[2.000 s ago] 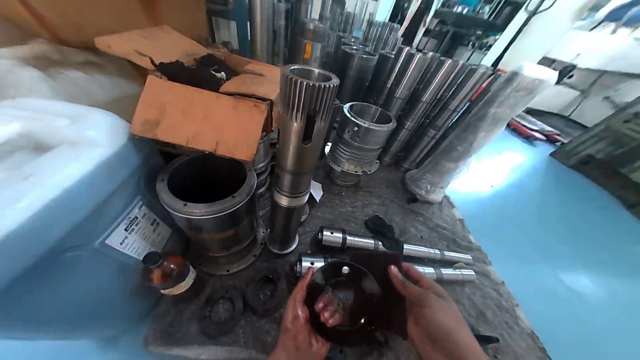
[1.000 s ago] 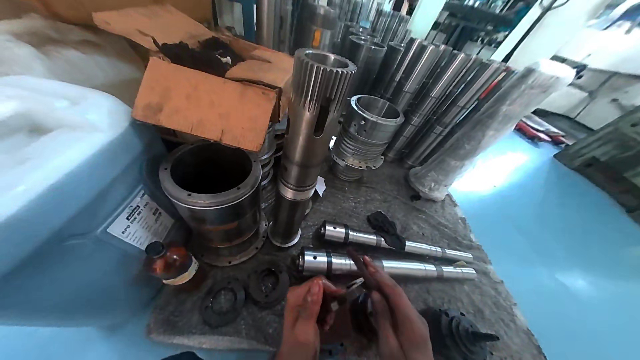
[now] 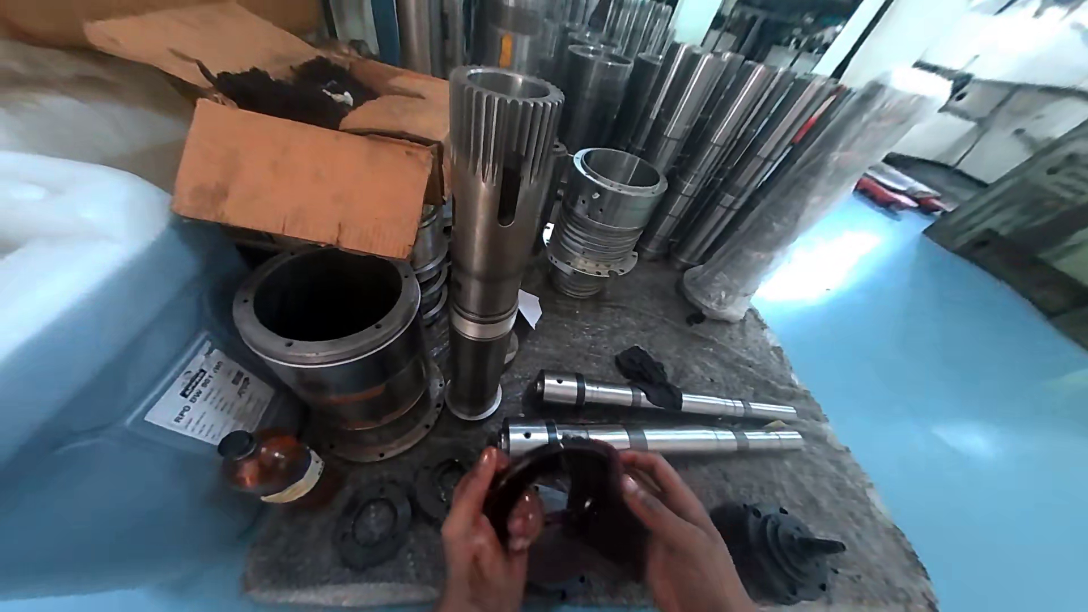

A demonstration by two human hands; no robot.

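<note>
My left hand [image 3: 486, 535] grips the left side of a dark, shiny ring-shaped part [image 3: 586, 476], its thumb inside the opening. My right hand [image 3: 680, 535] holds the right side, where a dark reddish-brown sheet or cloth [image 3: 608, 535] lies against the ring; which it is, I cannot tell. Just beyond the hands lie two steel shafts [image 3: 671, 439], a black rag [image 3: 648, 374] draped over the farther one [image 3: 722, 406]. Right of my right hand is a dark stepped flanged part [image 3: 778, 548]. Two dark flat rings [image 3: 372, 520] lie left of my left hand.
A splined steel shaft [image 3: 489, 246] stands upright beside a flanged cylinder [image 3: 327, 348] and an open cardboard box [image 3: 302, 174]. A brown bottle [image 3: 268, 466] and blue container [image 3: 93, 408] stand left. Behind are a ribbed sleeve [image 3: 605, 212], several upright shafts [image 3: 722, 144] and a plastic-wrapped column [image 3: 799, 195].
One second ago the hands were close together with the ring mostly hidden between them; now they are farther apart and the ring's opening shows again.
</note>
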